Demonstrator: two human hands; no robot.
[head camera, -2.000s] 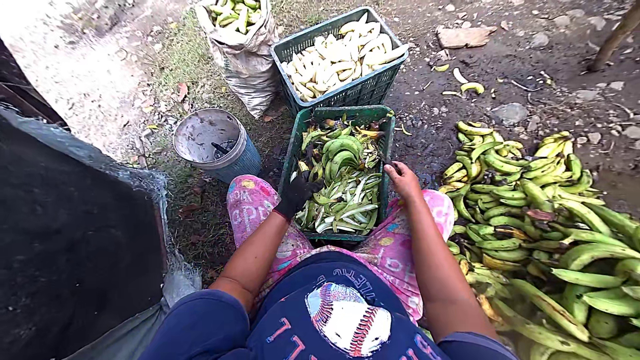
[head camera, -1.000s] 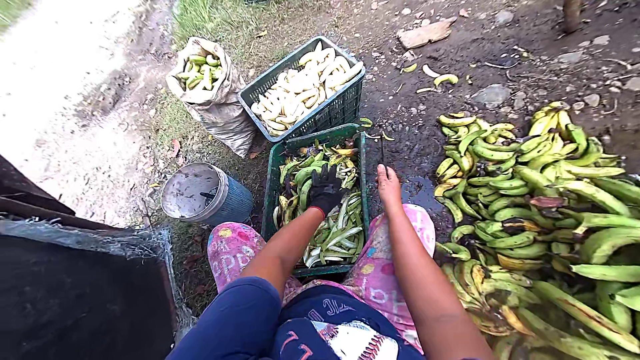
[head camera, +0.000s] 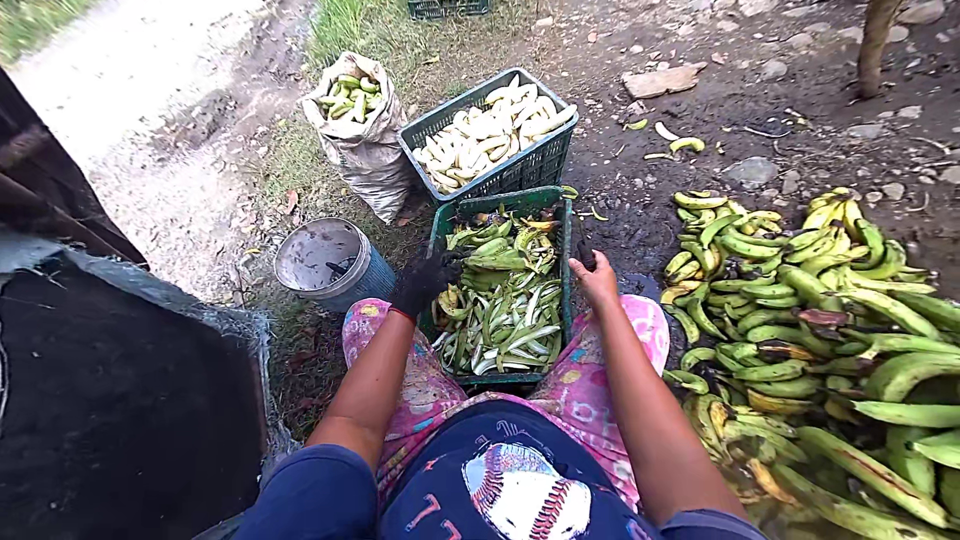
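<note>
A green plastic crate (head camera: 566, 300) stands between my knees, holding green plantain peels (head camera: 499, 330) and some green plantains (head camera: 495, 259). My left hand (head camera: 424, 283), in a black glove, is at the crate's left rim; whether it grips anything is hard to see. Bare, my right hand (head camera: 596, 279) is by the right rim, its fingers around a dark, slim handle-like thing (head camera: 586, 251), probably a knife. Behind, a second crate (head camera: 532, 161) is heaped with peeled plantains (head camera: 480, 139).
At left stand a bucket (head camera: 360, 274) with a dark object inside and a woven sack (head camera: 367, 157) of green plantains. A large pile of green plantains (head camera: 780, 322) lies on the ground at right. A flat stone or wood piece (head camera: 664, 81) and a post (head camera: 876, 49) are beyond.
My left hand has moved from over the middle of the peel crate to its left rim. My right hand stays by the right rim.
</note>
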